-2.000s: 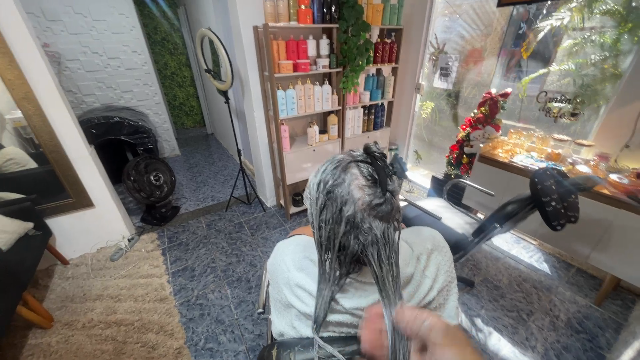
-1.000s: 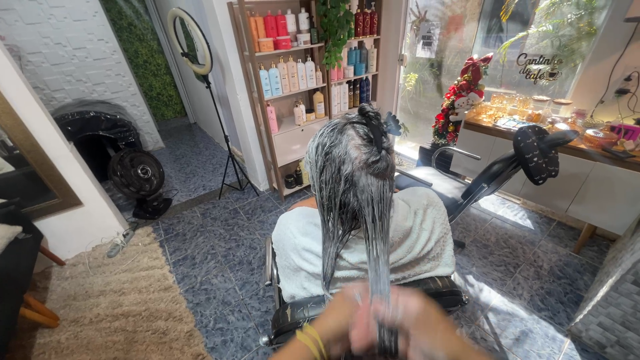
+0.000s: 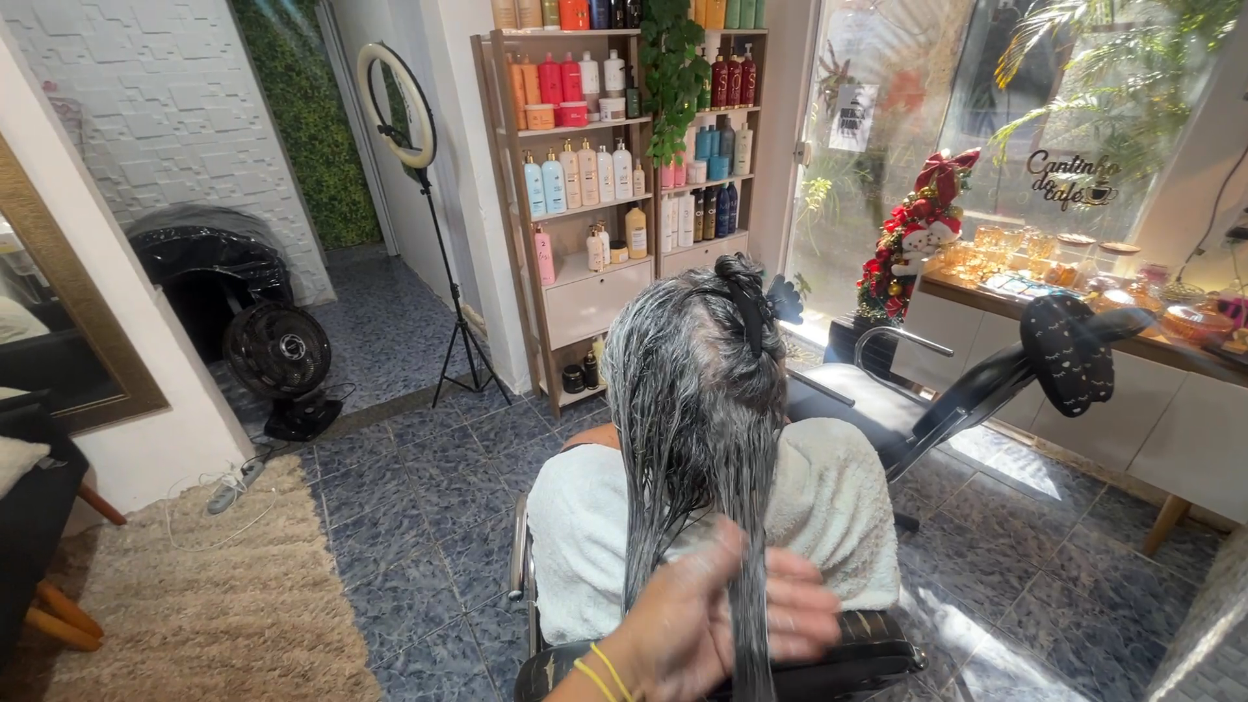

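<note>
A seated person's long wet hair (image 3: 682,390), coated in whitish product, hangs down the back, part of it pinned on top with black clips (image 3: 749,310). A pale towel (image 3: 838,507) covers the shoulders. My left hand (image 3: 726,609), with yellow bands at the wrist, reaches in from the bottom. One long strand (image 3: 749,624) passes in front of its palm, between the thumb and the blurred, extended fingers; the hand is not closed round it. My right hand is out of view.
The person's black chair (image 3: 829,653) stands below. Ahead are product shelves (image 3: 595,205) and a ring light (image 3: 429,166) on a tripod; left, a fan (image 3: 283,361) and a rug (image 3: 214,595). A reclined black chair (image 3: 975,400) and a counter (image 3: 1160,361) with glassware are at right.
One second ago both hands were together at the lower part of the strand. Now the left hand is opened behind it and the right hand has left the view.
</note>
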